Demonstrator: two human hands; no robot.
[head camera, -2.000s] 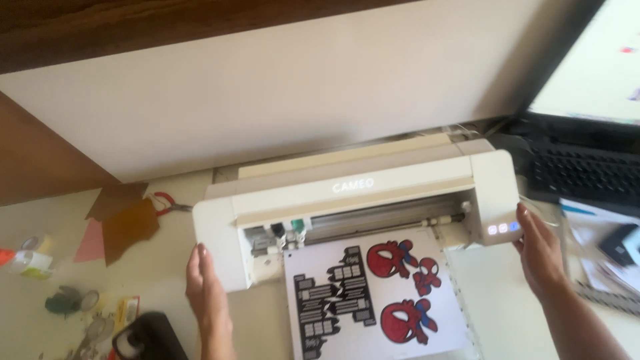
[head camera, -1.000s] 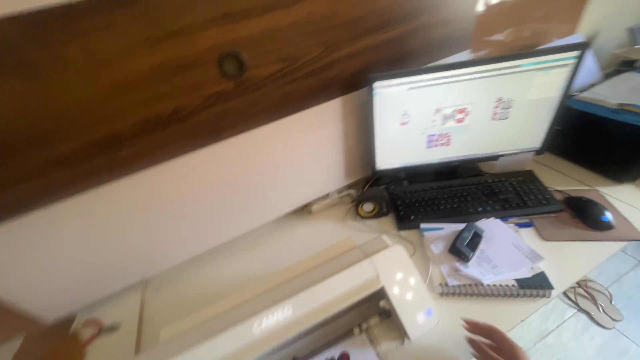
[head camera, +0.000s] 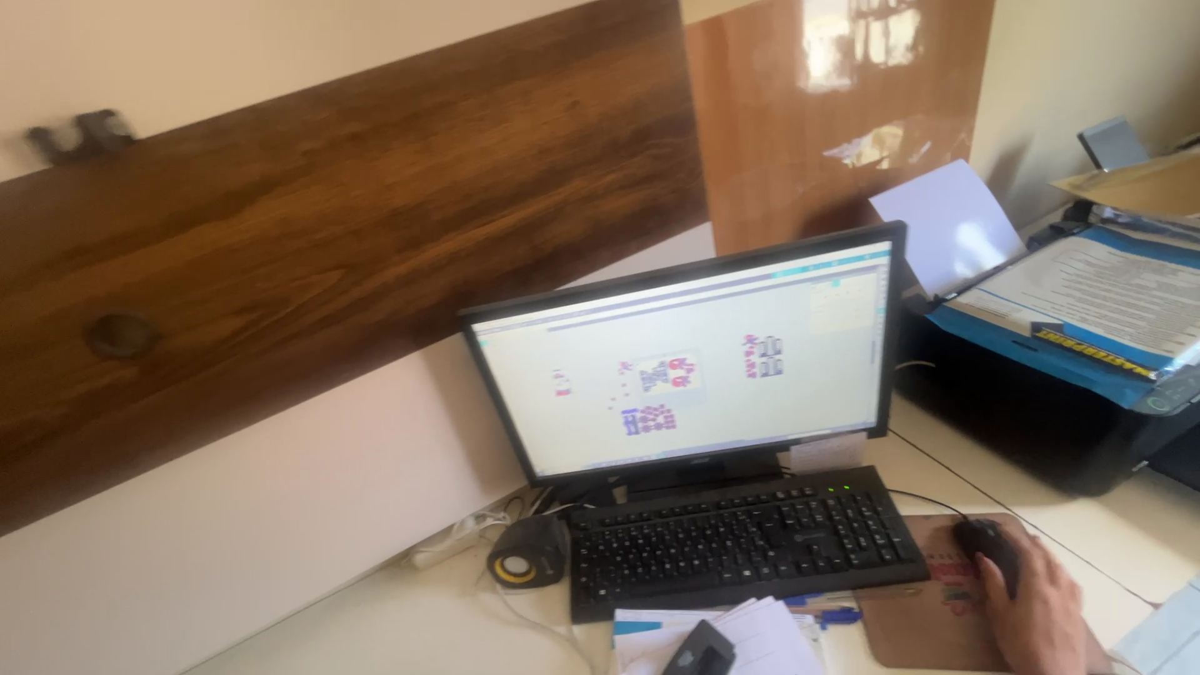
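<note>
My right hand (head camera: 1039, 600) rests on a black computer mouse (head camera: 992, 553), its fingers over the right side and back. The mouse sits on a brown mouse pad (head camera: 900, 609) beside a black keyboard (head camera: 741, 544). Behind the keyboard stands a black-framed monitor (head camera: 581, 403), whose screen shows small groups of red, purple and grey artwork on a white page. My left hand is outside the view, so what it holds is hidden.
A small black speaker (head camera: 527, 553) and a white power strip (head camera: 459, 539) sit left of the keyboard. Papers (head camera: 764, 637) with a dark device (head camera: 701, 649) and blue pens (head camera: 837, 616) lie in front. A black printer (head camera: 1022, 412) bearing printed packs stands at right.
My right hand has moved from the side of the cutting machine onto the mouse. My left hand, on the machine's other side two seconds ago, is out of sight. The view has swung right.
</note>
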